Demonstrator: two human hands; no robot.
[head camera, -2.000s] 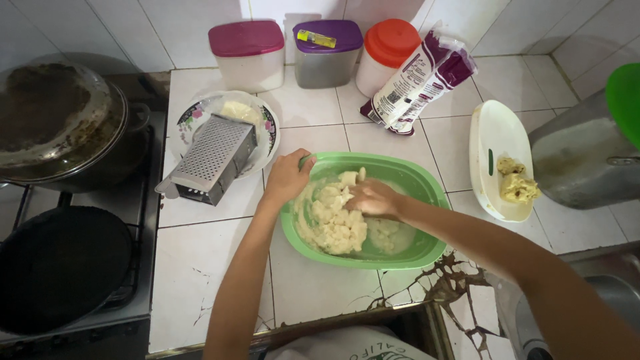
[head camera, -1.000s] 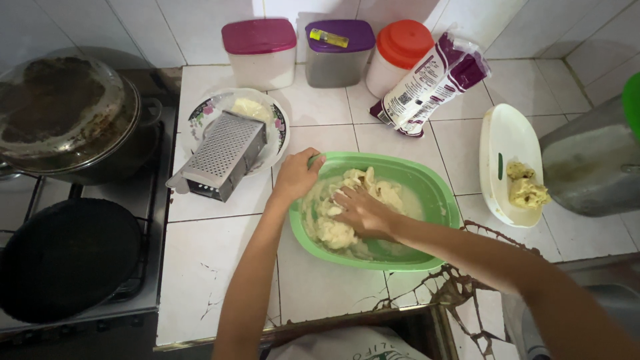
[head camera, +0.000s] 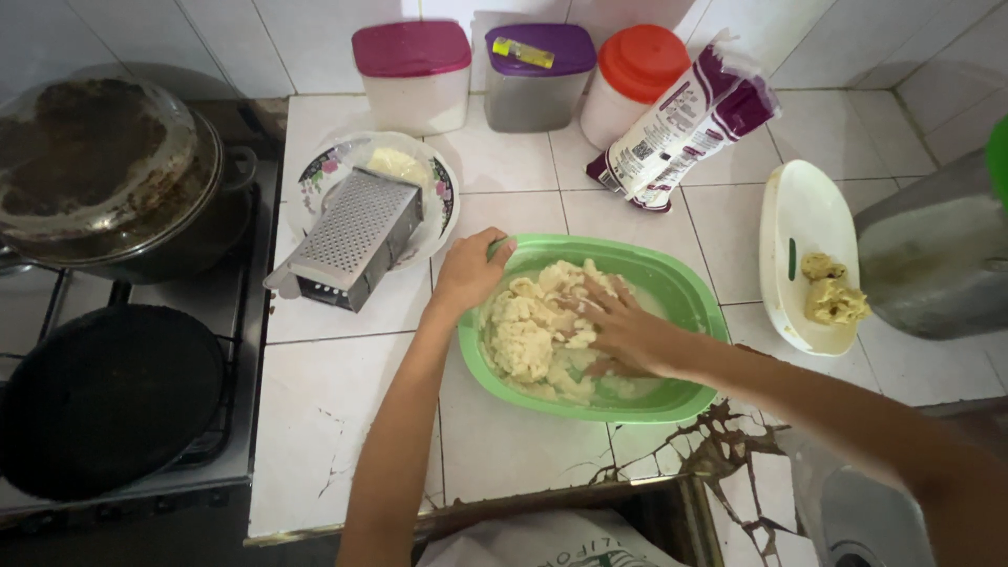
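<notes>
A green oval plastic basin (head camera: 677, 276) stands on the tiled counter with pale, lumpy dough (head camera: 524, 335) heaped at its left and middle. My left hand (head camera: 472, 268) grips the basin's upper left rim, thumb over the edge. Inside the basin, my right hand (head camera: 622, 327) touches the right side of the dough, fingers spread and smeared with it; whether it grasps any dough is not clear. Left of the basin, a metal box grater (head camera: 358, 228) lies on its side across a floral plate (head camera: 445, 185), beside a pale yellow lump in clear plastic (head camera: 398, 165).
Along the wall stand a magenta-lidded container (head camera: 413, 79), a purple-lidded one (head camera: 539, 87) bearing a yellow lighter (head camera: 523, 53), a red-lidded jar (head camera: 642, 67) and a printed bag (head camera: 677, 126). Right: white dish (head camera: 803, 205) with yellowish lumps, large metal pot (head camera: 929, 252), sink (head camera: 866, 512). Left: stove with pot (head camera: 102, 173) and black pan (head camera: 110, 394).
My right hand has worked about in the dough, its fingers now spread on the dough's right side. My left hand has stayed on the rim.
</notes>
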